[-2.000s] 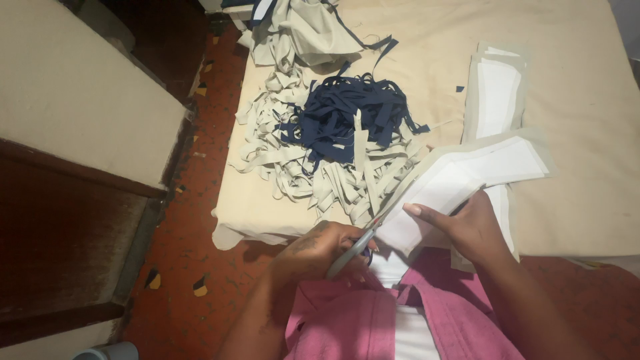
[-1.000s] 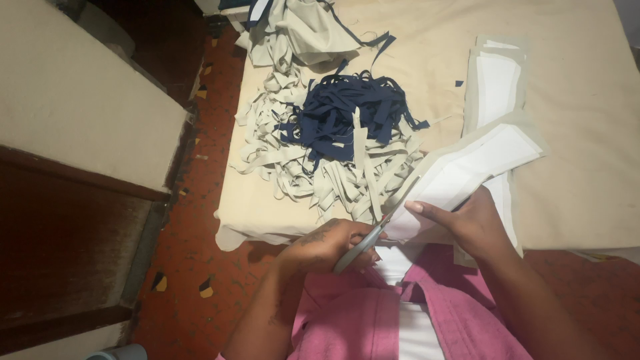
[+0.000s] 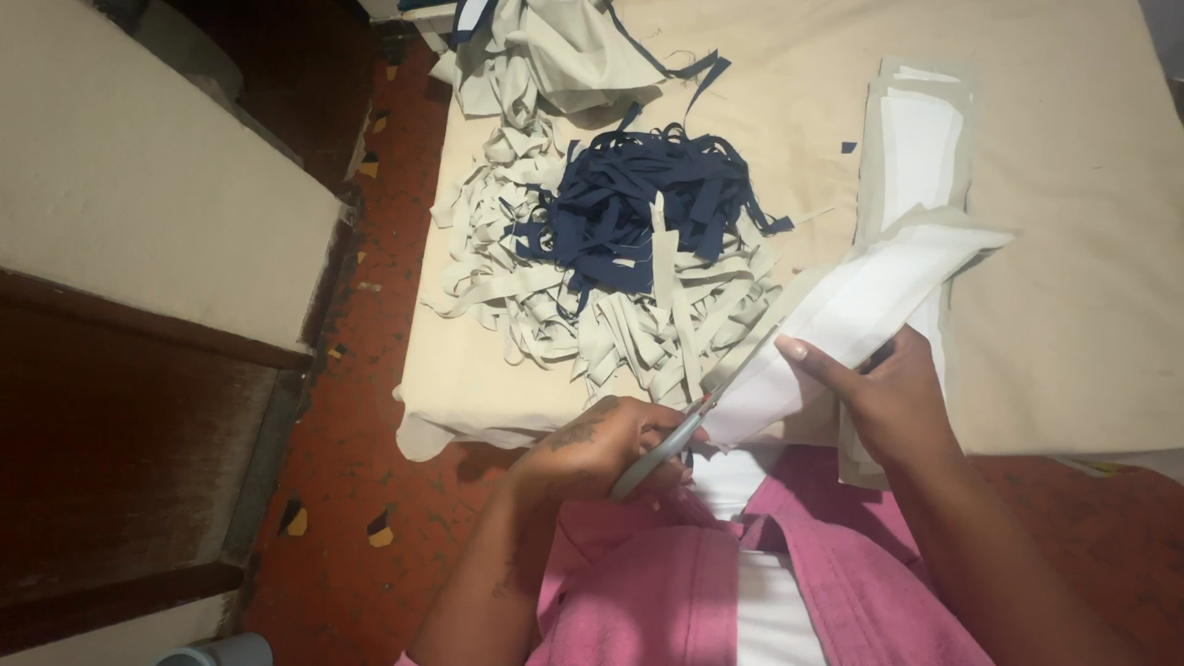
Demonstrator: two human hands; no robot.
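Note:
Scissors with grey handles (image 3: 655, 457) are gripped in my left hand (image 3: 610, 444), their blades lying along the left edge of a fabric piece with a white layer on top (image 3: 846, 294). My right hand (image 3: 879, 388) holds that piece from its right side, thumb on top and fingers hidden beneath. A pale strip of its margin lies on the far side of the blades. Under and behind the held piece is a stack of similar pale pieces with white layers (image 3: 916, 148). Left of the stack, navy fabric strips (image 3: 647, 203) lie heaped on cream fabric strips (image 3: 610, 333).
A cream cloth covers the table (image 3: 1064, 305). Crumpled cream fabric (image 3: 573, 55) with navy strips lies at the back left. A small navy scrap (image 3: 848, 147) sits near the stack. Left of the table are a red patterned floor (image 3: 351, 462) and a grey container (image 3: 222, 650).
The held piece has shifted and tilted somewhat, its far end now bending downward at the right. Both hands stay near the table's front edge, still holding the scissors and the piece.

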